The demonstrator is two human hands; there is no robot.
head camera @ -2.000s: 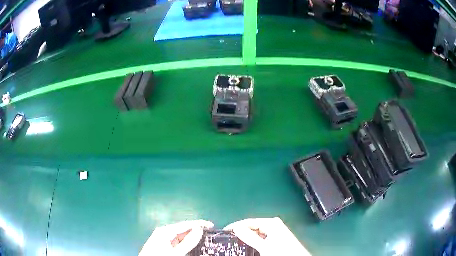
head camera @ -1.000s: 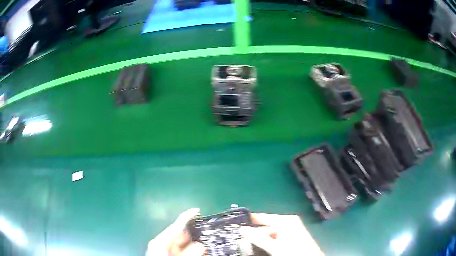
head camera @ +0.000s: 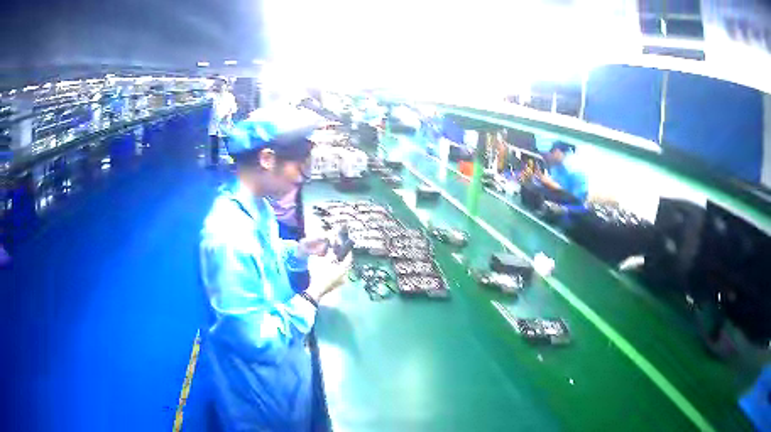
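Neither of my hands is in the picture. Nearest in front on the green bench lies a dark housing with a speckled circuit board. Another board assembly lies farther back, beside a dark block. Rows of speckled board assemblies lie along the bench's left side. A tangle of dark cables lies beside them. The view is blurred, so fine details cannot be told.
A person in a blue smock and cap stands at the bench's left edge with hands raised over it. Another person in blue is across the bench. Dark monitors stand at right. A blue floor aisle runs at left.
The view has swung up and left, from the bench top to along the line. My hands, the board unit they held and the stacked housings have left the picture.
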